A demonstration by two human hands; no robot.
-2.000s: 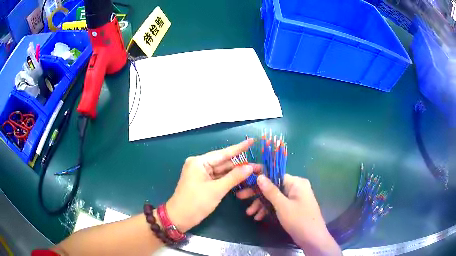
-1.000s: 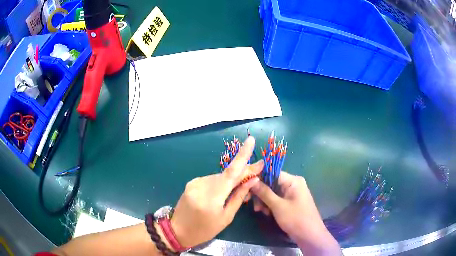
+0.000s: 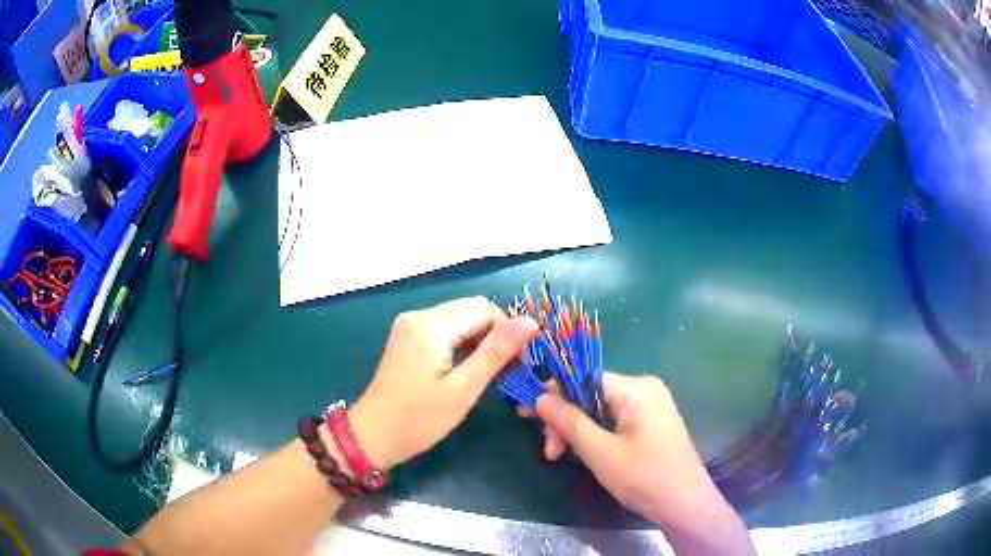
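Observation:
A bunch of thin blue wire leads (image 3: 585,358) with orange-red bands and bare silvery tips stands fanned out above the green mat. My right hand (image 3: 641,440) grips the bunch low down, with the thumb across the front. My left hand (image 3: 451,369) pinches some leads of the bunch between thumb and fingers near their orange bands, on the left side. These leads slant left, apart from the upright ones. The lower ends of the bunch are hidden behind my right hand.
A second wire bundle (image 3: 799,424) lies at the right. A white sheet (image 3: 435,196) lies mid-bench, with a yellow sign (image 3: 323,71) behind it. A red heat gun (image 3: 223,130) and compartment tray (image 3: 82,206) are left. A blue bin (image 3: 717,98) stands at top right. A steel ruler (image 3: 869,532) runs along the near edge.
My left hand has drawn back from across the bunch and its fingers have curled in. The leads at its fingertips now slant beside the upright ones, with less gap between the groups.

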